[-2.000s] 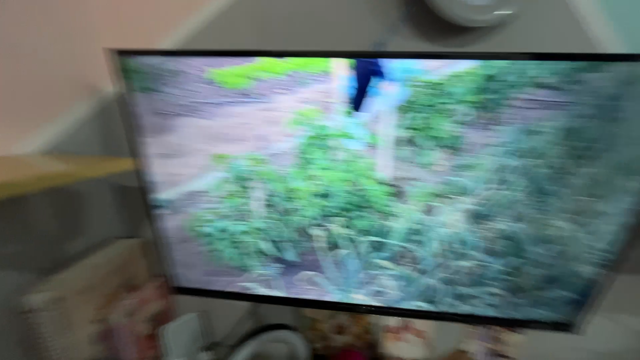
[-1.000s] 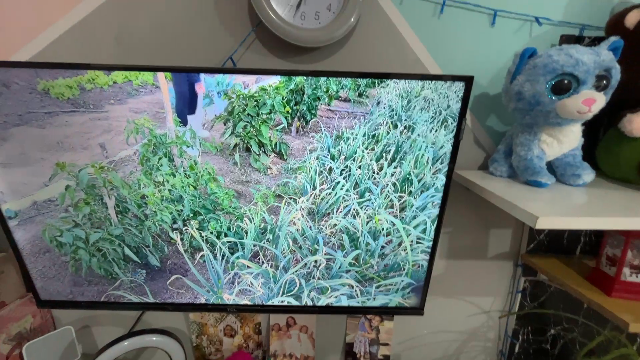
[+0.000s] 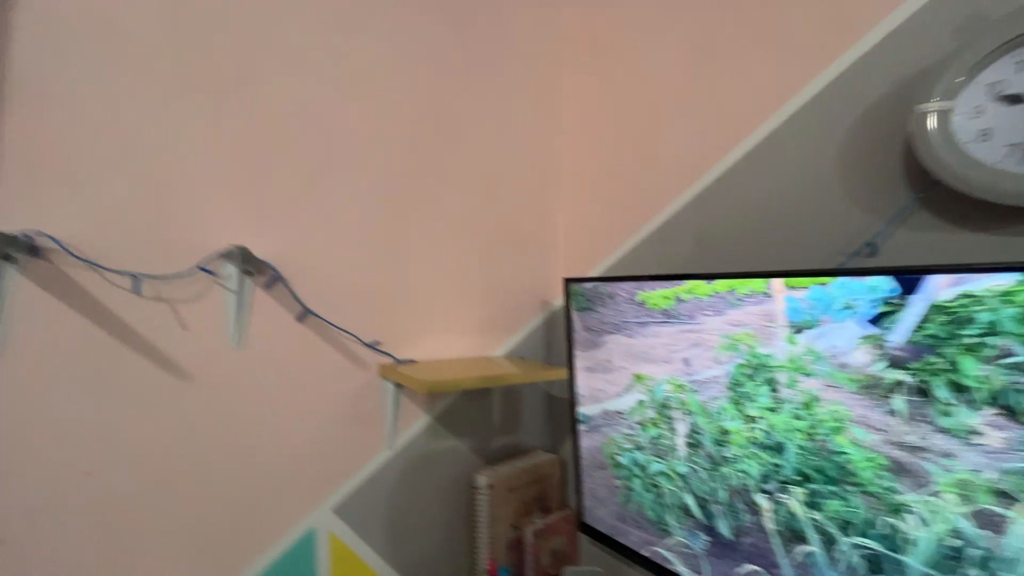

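Note:
Neither my left hand nor my right hand is in the head view. A flat-screen television (image 3: 800,416) fills the lower right and shows green plants growing in soil. Above it, cut off by the right edge, hangs a round wall clock (image 3: 932,136) with a pale rim. A small yellow wooden shelf (image 3: 472,374) is fixed to the wall just left of the television. Below that shelf stand a spiral-bound notebook (image 3: 512,488) and a smaller reddish book (image 3: 550,544). The picture is somewhat blurred.
A blue string of lights or cord (image 3: 328,320) runs along the pink wall (image 3: 320,160) from wall brackets (image 3: 238,296) to the yellow shelf. White lines divide the pink paint from grey. Teal and yellow painted shapes (image 3: 348,552) show at the bottom.
The view has swung far to the left, so the blue plush toy and the white shelf seen one second ago are out of frame.

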